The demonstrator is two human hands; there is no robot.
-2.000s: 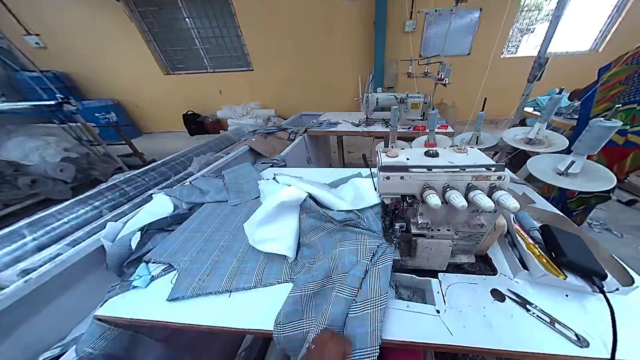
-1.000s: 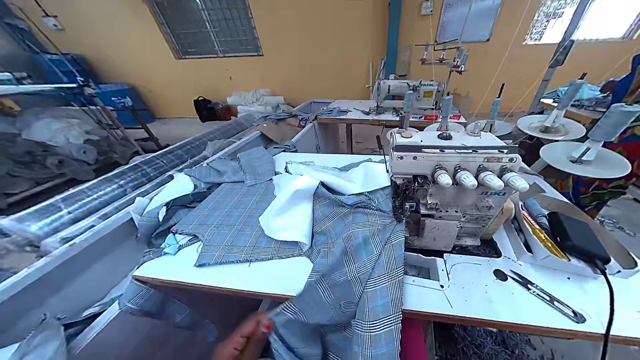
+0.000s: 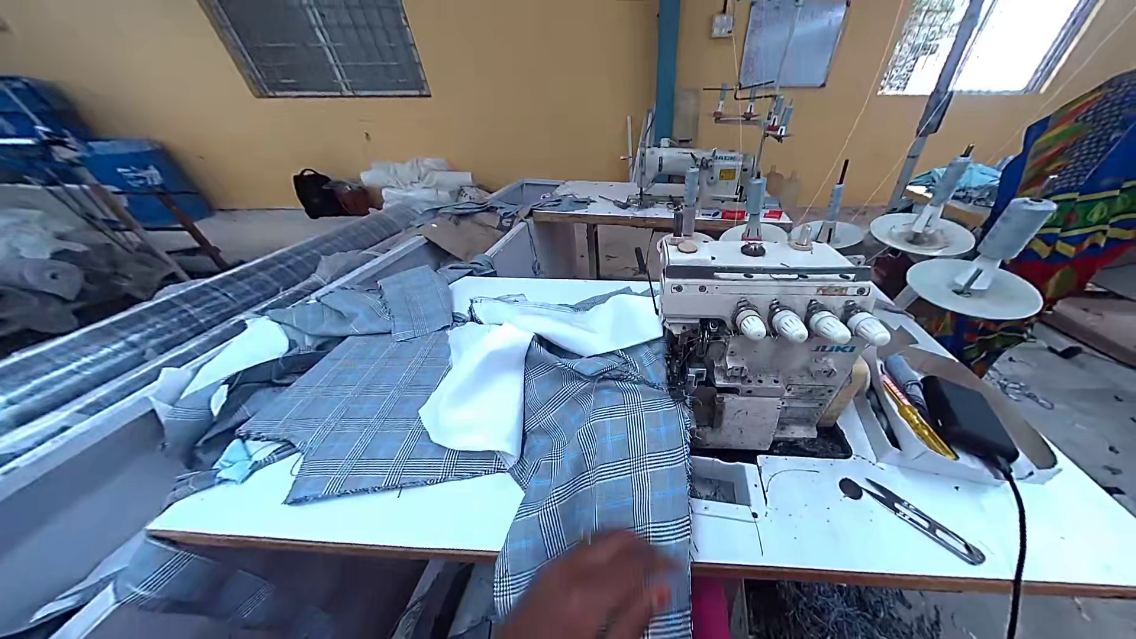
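My left hand [image 3: 595, 586], blurred by motion, is over the lower end of a grey checked fabric piece [image 3: 612, 453] at the bottom centre; whether its fingers pinch the cloth cannot be told. My right hand is out of view. The checked piece hangs over the table's front edge and lies along the left side of a white Juki overlock sewing machine [image 3: 768, 346]. White cloth [image 3: 484, 390] lies folded on it, and another flat checked piece [image 3: 373, 408] with frayed edges spreads to the left.
Metal thread snips [image 3: 923, 519] lie right of the machine, below a tray holding a black device [image 3: 967, 417] with a hanging cord. Thread cones [image 3: 1016, 231] stand behind. A plastic-wrapped checked fabric roll [image 3: 204, 302] runs along the left.
My left hand has moved right, from left of the hanging cloth to over it. The hanging cloth's lower end, drawn leftward a second ago, now drops straighter.
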